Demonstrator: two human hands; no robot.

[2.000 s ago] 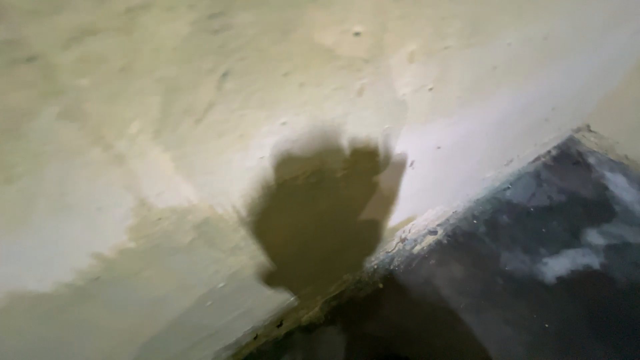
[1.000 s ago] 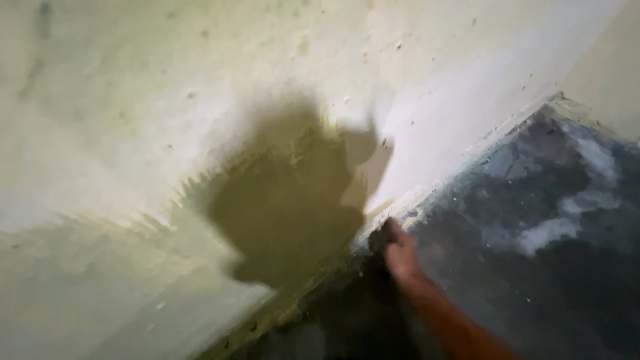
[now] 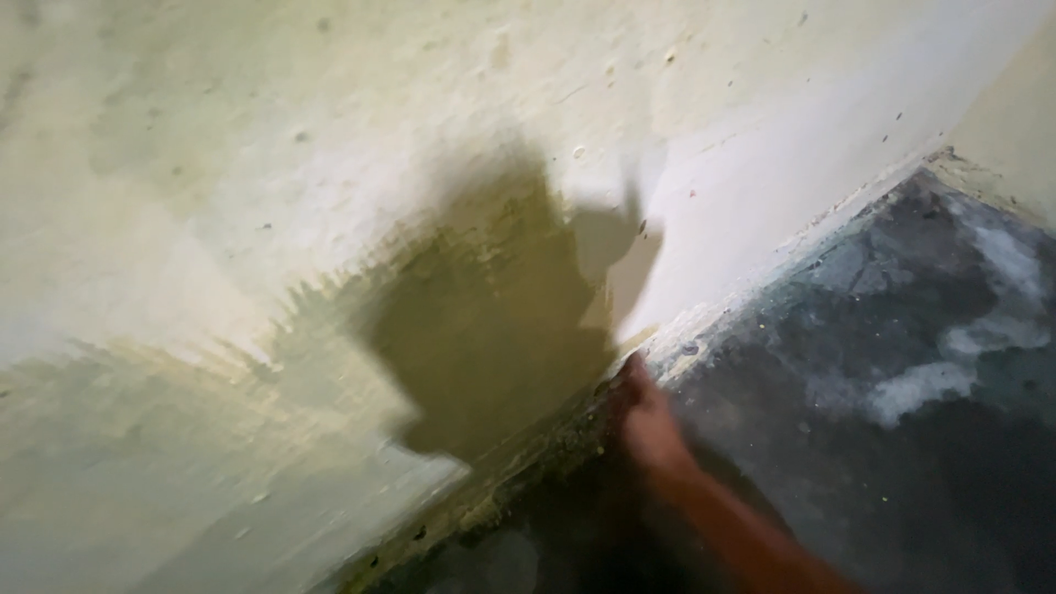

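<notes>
My right hand (image 3: 648,412) reaches in from the lower right and is at the seam where the painted wall (image 3: 462,99) meets the dark floor (image 3: 784,412). It is blurred and partly in shadow, so whether its fingers hold something cannot be told. White paint covers the wall to the right of the hand, while the lower left part of the wall is duller and greenish, with a ragged brushed edge. A dark shadow (image 3: 495,330) falls on the wall left of the hand. My left hand is out of view.
A wall corner (image 3: 940,153) stands at the upper right, where a second wall (image 3: 1015,140) meets the first. The floor bears whitish smears (image 3: 924,388). Rough, crumbly material (image 3: 701,334) runs along the wall's foot.
Two seconds ago no hand was in view; one second ago my right hand was at the foot of the wall, and it is still there. The shadow on the wall has changed shape.
</notes>
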